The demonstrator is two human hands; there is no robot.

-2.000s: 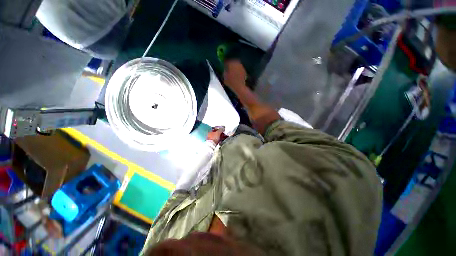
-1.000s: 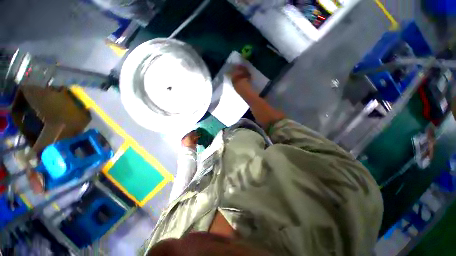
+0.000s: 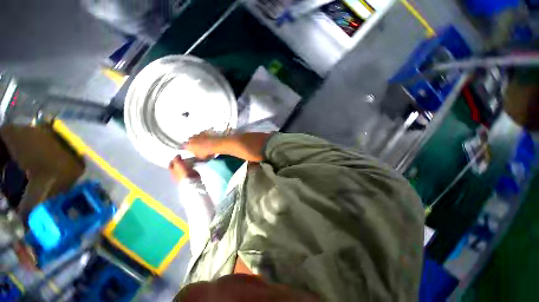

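The round white pan (image 3: 204,94) lies at left of centre, with pale loops along its inner wall. My right hand (image 3: 203,145) reaches over the pan's near rim, fingers blurred against the white. My left hand (image 3: 182,169), at the end of a white sleeve, is just outside the same rim, close to my right hand. Glare and blur hide whether either hand holds anything. White paper sheets (image 3: 275,97) lie beside the pan on the dark green bench (image 3: 221,44). A small bright green tape roll (image 3: 275,68) lies beyond them.
A white machine (image 3: 316,44) stands at the bench's far end. A blue plastic stool (image 3: 68,215) and a cardboard box (image 3: 44,168) are at lower left. A blue crate (image 3: 431,68) is at upper right. Another green bench (image 3: 440,159) is at right.
My right hand has left the papers and moved left to the pan's near rim. My left hand has also moved left along the rim. The papers now lie on the bench.
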